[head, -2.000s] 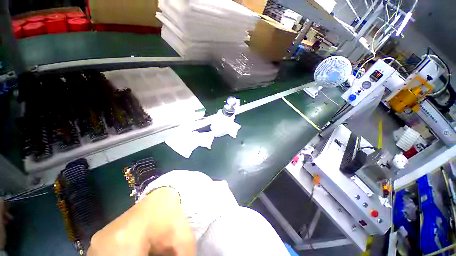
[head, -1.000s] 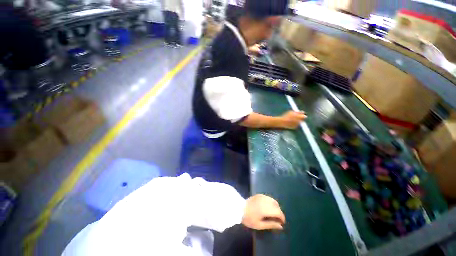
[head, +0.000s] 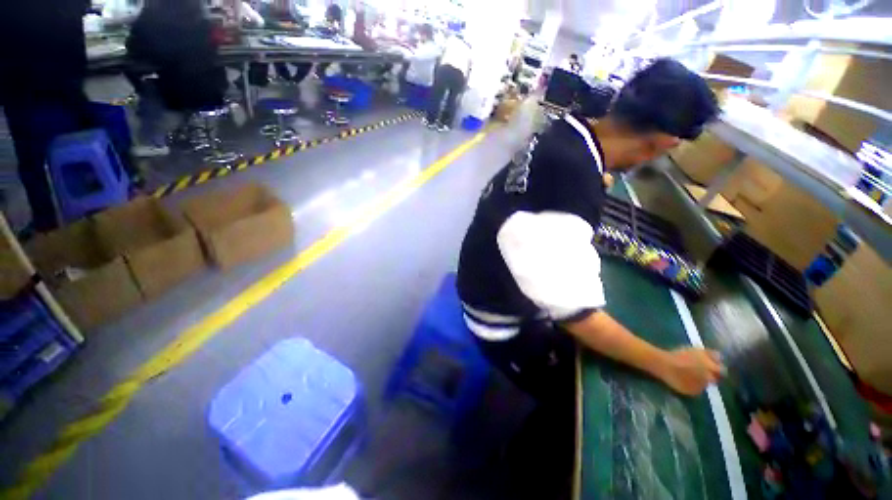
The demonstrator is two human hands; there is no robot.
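Observation:
Neither of my hands is in view. A small piece of white cloth [head: 308,491], which looks like my smock, shows at the bottom edge. The nearest thing in front of me is an empty blue plastic stool [head: 287,398] on the floor. To its right is the green-topped bench [head: 641,305] with a pale rail [head: 725,435]. Clear plastic material [head: 653,439] lies on the bench near its front edge. A heap of colourful clips [head: 797,444] lies beyond the rail at the lower right.
A person in a dark top with white sleeves [head: 548,249] sits at the bench, one forearm reaching over it. Black trays [head: 641,234] stand beyond. Open cardboard boxes [head: 238,225] and a yellow floor line [head: 279,278] are at left. Other people are farther back.
The view has swung left from the bench with display-module stacks to the aisle. My left hand, on the bench edge one second ago, has left the picture. The blue stool now shows fully.

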